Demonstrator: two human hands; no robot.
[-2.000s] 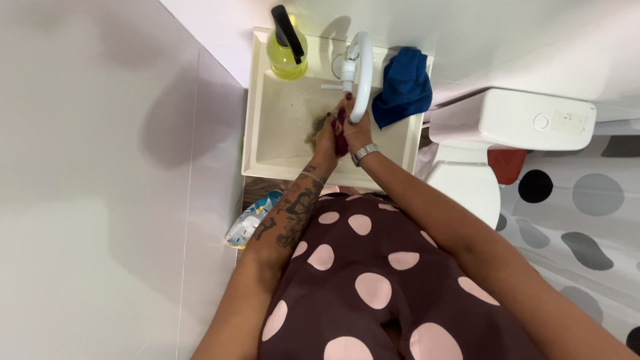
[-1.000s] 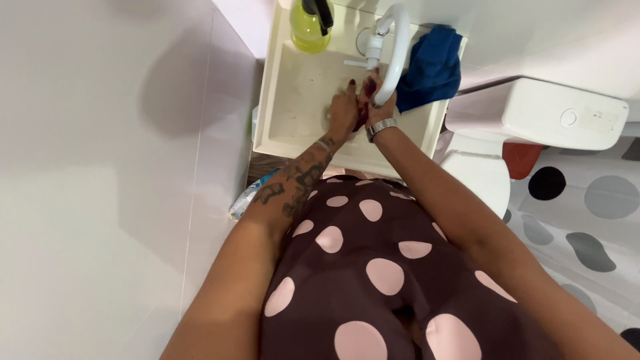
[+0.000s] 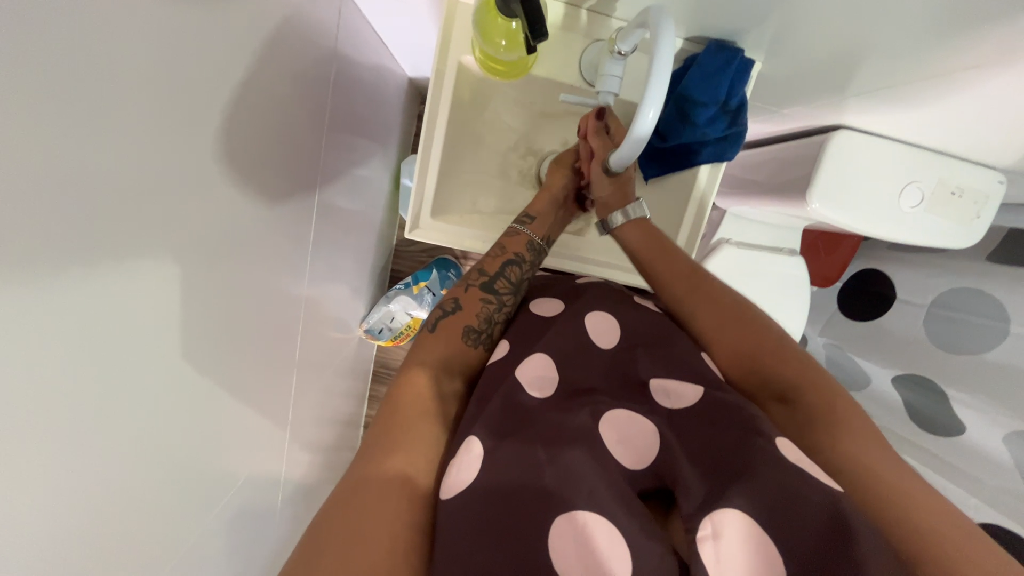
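Observation:
Over the basin of a cream sink (image 3: pixel 480 152), below the white curved faucet (image 3: pixel 658 88), my left hand (image 3: pixel 565 172) and my right hand (image 3: pixel 610 164) are pressed together. Something dark red (image 3: pixel 582 198) shows between them near the wrists, mostly hidden; whether it is cloth cannot be told. The fingertips of my right hand are close to the base of the faucet's lever (image 3: pixel 578 101), and the spout end covers part of that hand. My left fingers are largely hidden. The drain (image 3: pixel 547 168) lies just left of my left hand.
A yellow spray bottle (image 3: pixel 502 44) stands at the sink's back left. A blue cloth (image 3: pixel 704 112) drapes over its right rim. Right of the sink is a white toilet (image 3: pixel 756 280), beside a dotted curtain (image 3: pixel 964 320). A plastic-wrapped pack (image 3: pixel 412 304) is on the floor at left.
My hands were apart at the fingers one second ago, with dark red between them; now they are pressed together. My left hand has moved lower against my right. The view has shifted.

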